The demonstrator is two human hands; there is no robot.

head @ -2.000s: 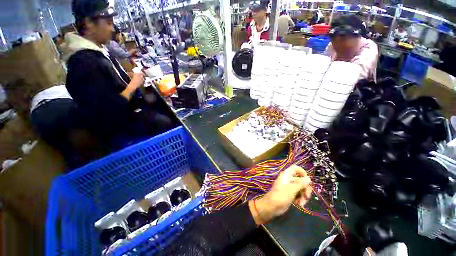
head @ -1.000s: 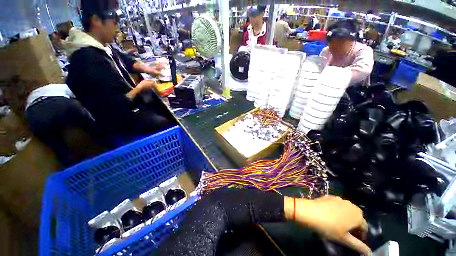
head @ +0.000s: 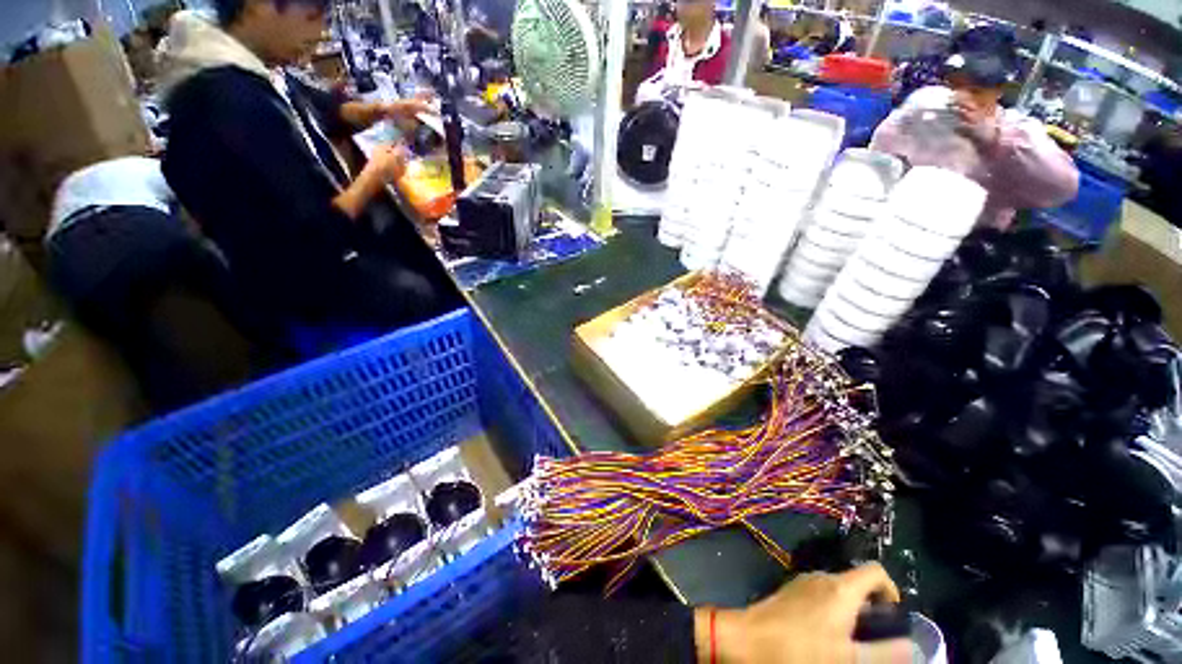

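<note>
My left hand [head: 804,623] is bare, cut by the bottom edge, with its fingers curled around a small dark part [head: 883,623]. A white rounded piece [head: 928,640] shows just right of it, mostly cut off. The wire harness bundle [head: 687,499], purple, orange and yellow, lies beyond my hand across the bench edge, its left ends over the crate rim. The open carton [head: 651,418] behind it holds small white wired parts [head: 687,335]. My right hand is out of the picture.
The blue crate [head: 305,400] at left holds white units with black round faces [head: 394,536]. White shells [head: 892,266] stand stacked at the back. Black shells [head: 1005,402] are heaped at right, white housings [head: 1128,590] at far right. People and a fan [head: 555,59] are beyond.
My left hand has left the harness and moved down to the bottom edge, now around a dark part. The person at back right has raised a hand with an object near the face.
</note>
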